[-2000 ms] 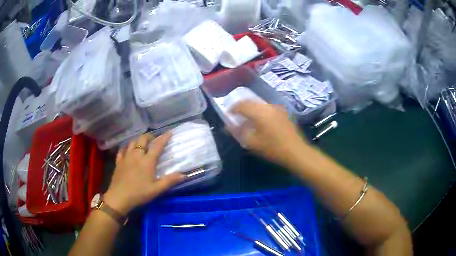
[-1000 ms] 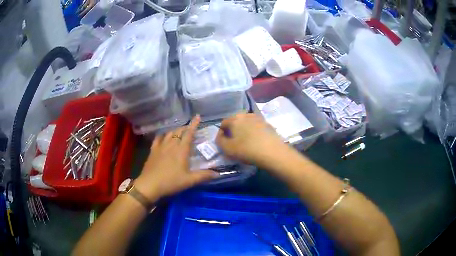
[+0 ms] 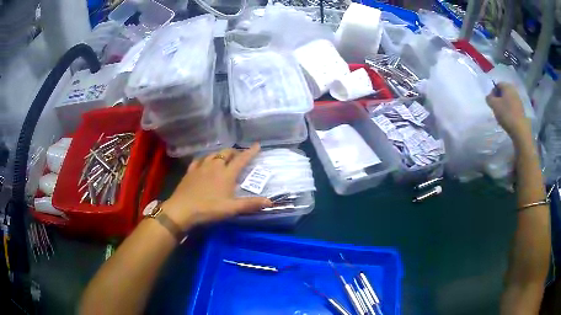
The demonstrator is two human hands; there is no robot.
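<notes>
A clear plastic box [image 3: 277,216] stands in front of me, filled with white padding, with silver parts at its front. A printed paper label [image 3: 257,178] lies on the padding. My left hand [image 3: 212,187] rests with spread fingers on the box's left side and padding, its thumb along the front. My right hand [image 3: 509,109] is far off at the upper right, against the cloudy plastic bags [image 3: 464,111]. Its fingers are bent near a small dark spot; whether they grip anything is unclear. A blue tray [image 3: 246,289] nearest me holds several silver wired parts [image 3: 362,294].
Stacked lidded boxes [image 3: 270,89] stand behind the box. A red bin of parts [image 3: 92,212] and a black hose [image 3: 31,123] are at left. A bin of white sheets [image 3: 354,184] and a bin of printed packets [image 3: 409,136] are right. Two loose parts [image 3: 427,194] lie on the green bench.
Since the first frame a label has appeared on the padding. My right hand has gone from the sheet bin to the box, then far right to the bags. My left hand stays at the box.
</notes>
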